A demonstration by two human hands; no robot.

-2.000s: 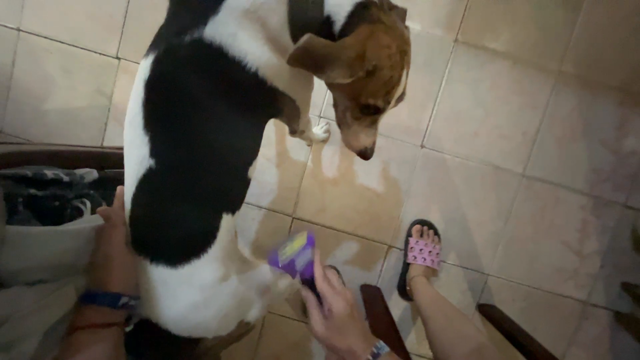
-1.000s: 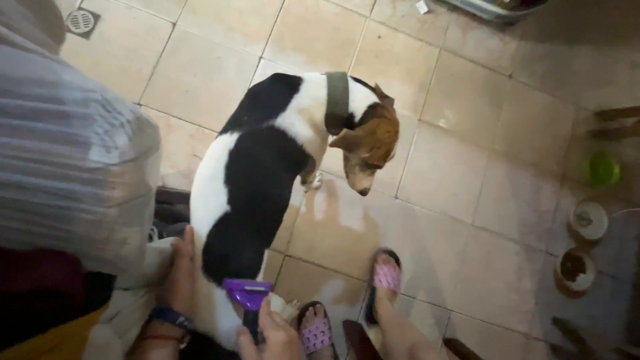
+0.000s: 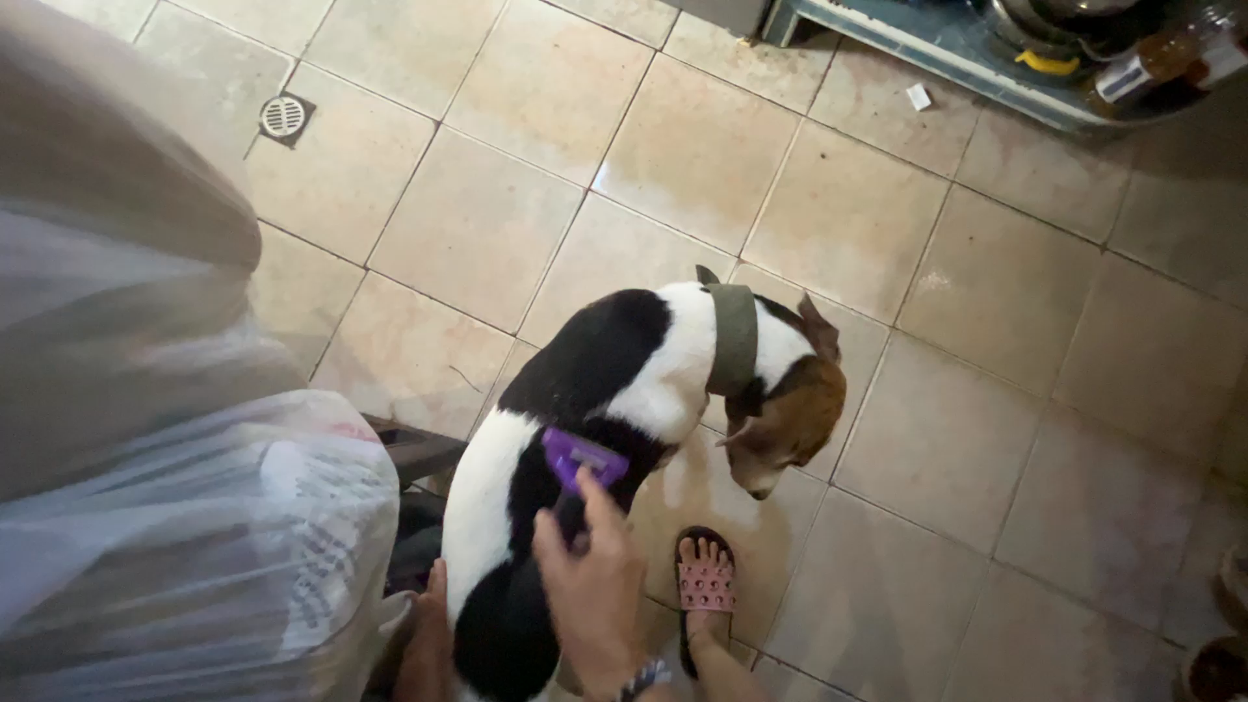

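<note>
My right hand (image 3: pixel 595 585) grips the black handle of a purple pet deshedding brush (image 3: pixel 585 460), its index finger stretched along the handle. The brush head lies against the black fur of the dog's mid-back. The black, white and brown dog (image 3: pixel 575 361) stands with its head lowered to the right and wears a wide grey-green collar (image 3: pixel 733 339). Against the dog's left-hand flank in the picture rests my left hand (image 3: pixel 429 634), partly hidden at the bottom and holding no tool that I can see.
White plastic bags (image 3: pixel 292 546) fill the left side. A foot in a pink slide sandal (image 3: pixel 706 575) is on the tiled floor right of the dog. A floor drain (image 3: pixel 285 117) is upper left. A shelf (image 3: pixel 936 58) with pots and a bottle stands at top right.
The purple brush in my right hand has moved from the dog's rear up to its mid-back. My left hand stays at its side. The view has shifted, showing more floor above.
</note>
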